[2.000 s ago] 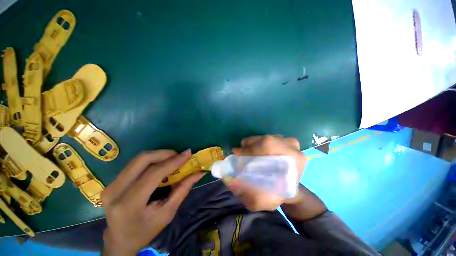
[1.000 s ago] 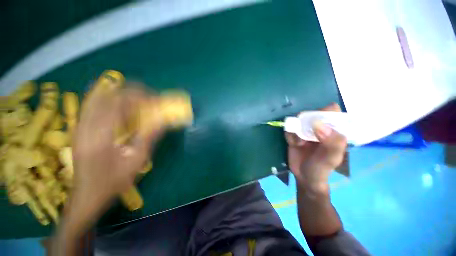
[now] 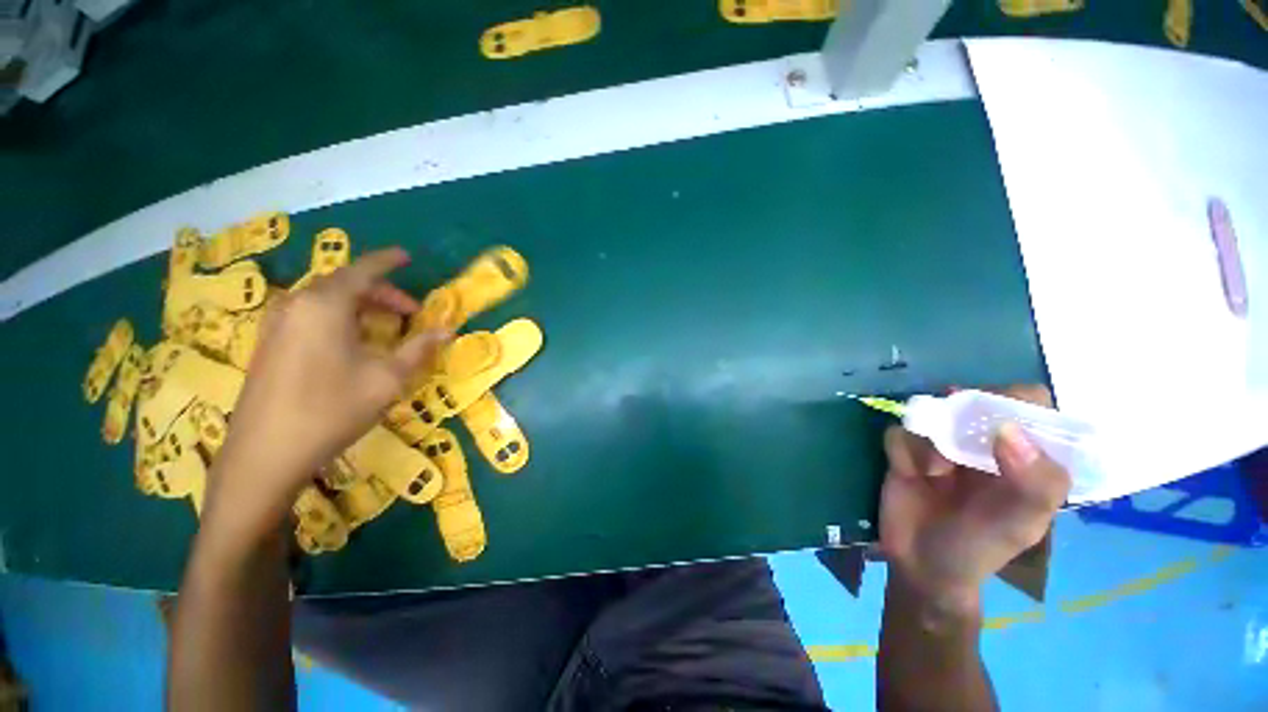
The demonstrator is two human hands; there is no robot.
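My left hand [image 3: 327, 355] is over the pile of yellow housings [image 3: 195, 383] at the left of the green bench. Its thumb and fingers are spread around the near end of a slightly blurred yellow housing [image 3: 484, 281]; whether they grip it or it lies loose cannot be told. More housings lie below and right of the hand, overlapping, some with dark openings showing. My right hand [image 3: 960, 508] holds a translucent white squeeze bottle [image 3: 994, 429] at the right, its yellow-green needle pointing left, away from any housing.
A white sheet [image 3: 1112, 251] with a pink-mauve strip [image 3: 1228, 257] covers the bench's right end. A pale rail [image 3: 459, 150] and grey post [image 3: 876, 49] border the far side. Beyond, spaced yellow housings [image 3: 542, 32] lie on a dark green belt. Blue floor [image 3: 1112, 612] shows below right.
The view has shifted to show the rail and belt. My hands have separated; the left went with a housing from beside the bottle to the pile, the right moved right with the bottle.
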